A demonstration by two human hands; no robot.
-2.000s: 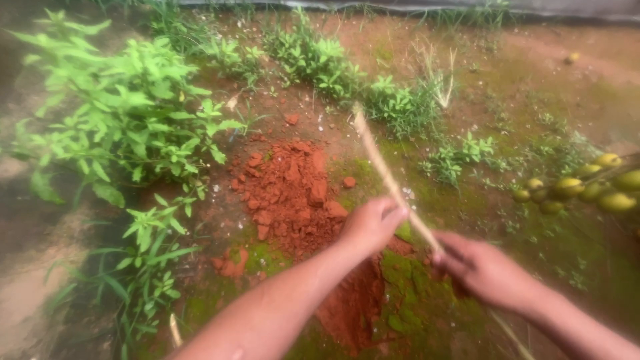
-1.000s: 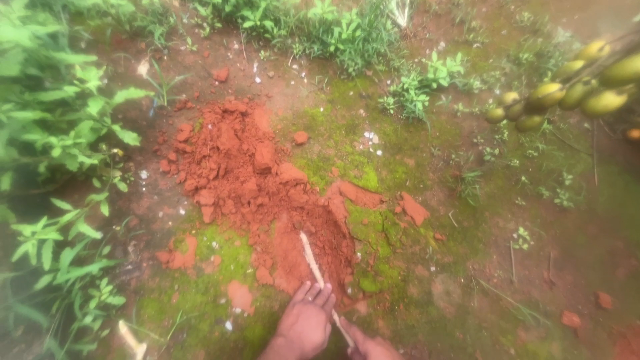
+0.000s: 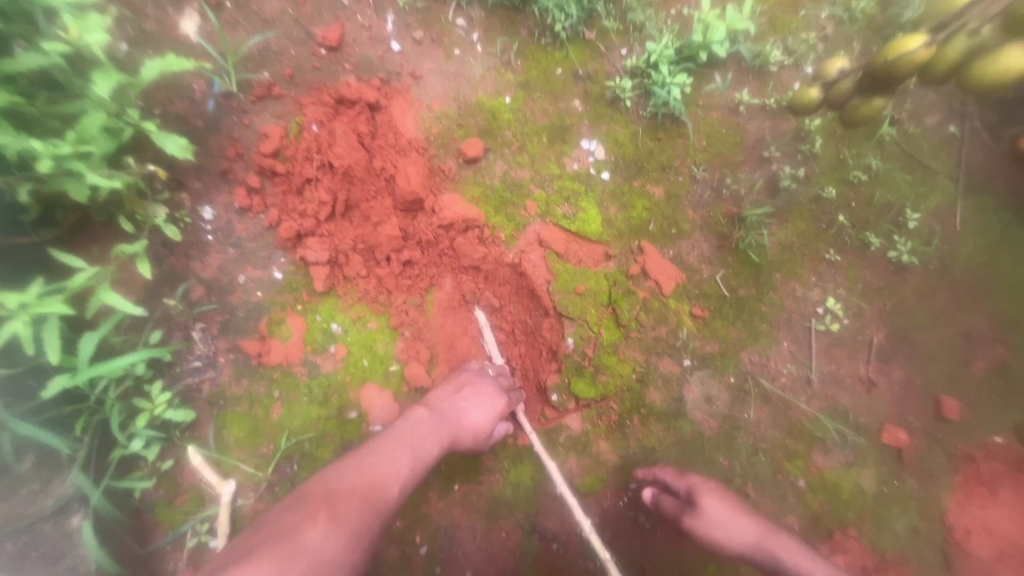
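A long thin wooden stick (image 3: pixel 560 480) runs from the dug red soil down to the bottom edge. My left hand (image 3: pixel 476 406) is closed around it near its upper end, whose pale tip lies over a shallow hole (image 3: pixel 528 328) in the red earth. To the right of the stick, my right hand (image 3: pixel 692 504) is held apart from it, fingers loosely extended, with nothing seen in it. Loose, crumbled red soil (image 3: pixel 360 184) is heaped beyond the hole.
Leafy green weeds (image 3: pixel 80 144) crowd the left side. A short pale forked stick (image 3: pixel 220 496) lies at lower left. Yellow-green round fruits (image 3: pixel 900 58) hang on a stem at upper right. Moss (image 3: pixel 588 384) and red clods (image 3: pixel 894 436) cover parts of the ground.
Two seconds ago both hands held the stick raised above the ground; now its tip is down at the hole. My right hand has let go and moved to the right. The view has shifted downward.
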